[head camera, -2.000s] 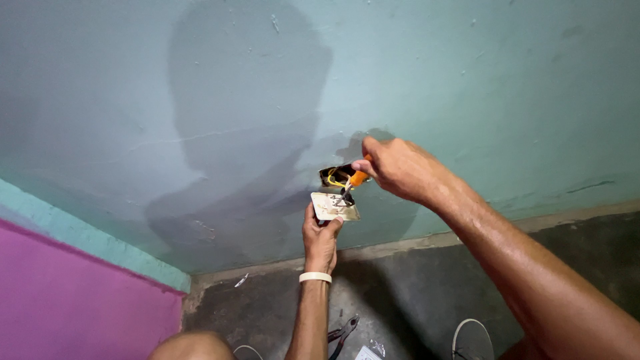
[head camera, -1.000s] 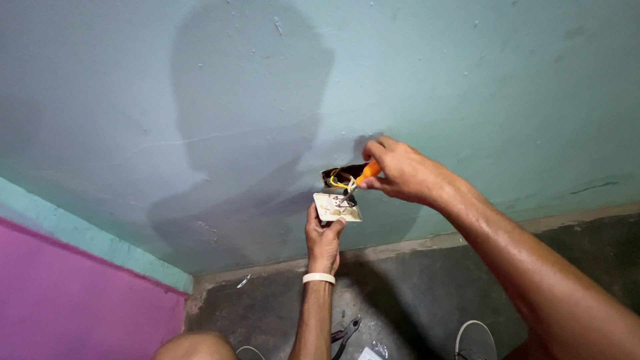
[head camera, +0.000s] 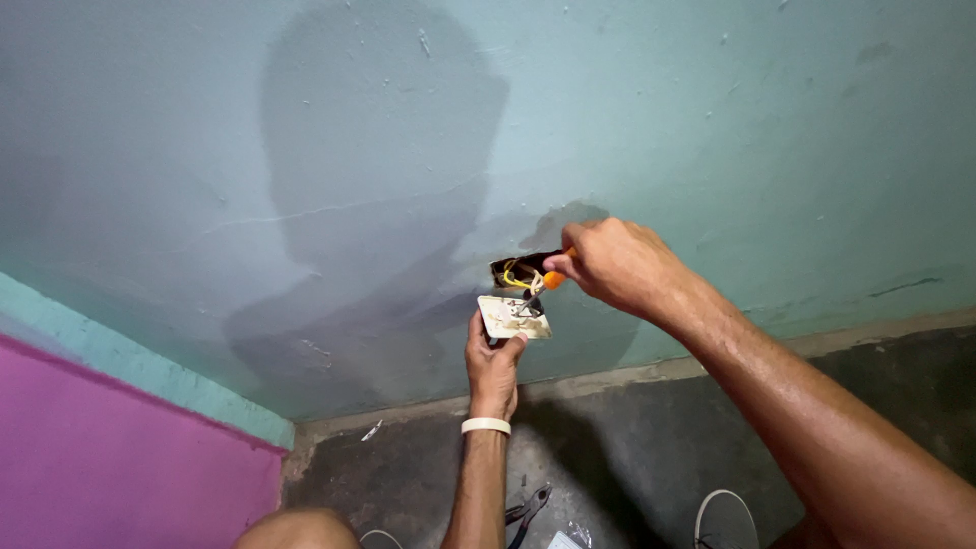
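Note:
My left hand (head camera: 494, 362) grips the lower edge of a white wall outlet plate (head camera: 507, 322), its wired back side facing me. My right hand (head camera: 621, 263) is closed around the orange handle of a screwdriver (head camera: 555, 279), whose shaft slants down to the terminals on the back of the plate. Yellow and whitish wires (head camera: 518, 279) run from the open wall box (head camera: 499, 268) to the plate, just above it. The tip's exact seat is too small to make out.
A pair of pliers (head camera: 531, 507) lies on the dark floor (head camera: 396, 465) beside my left forearm, near a small clear plastic packet (head camera: 577, 534). A pink wall section (head camera: 137, 450) stands at the left. My shoe (head camera: 726, 520) is at lower right.
My right hand has shifted and turned on the screwdriver, with its shaft now showing against the plate. My left hand still holds the plate in about the same place.

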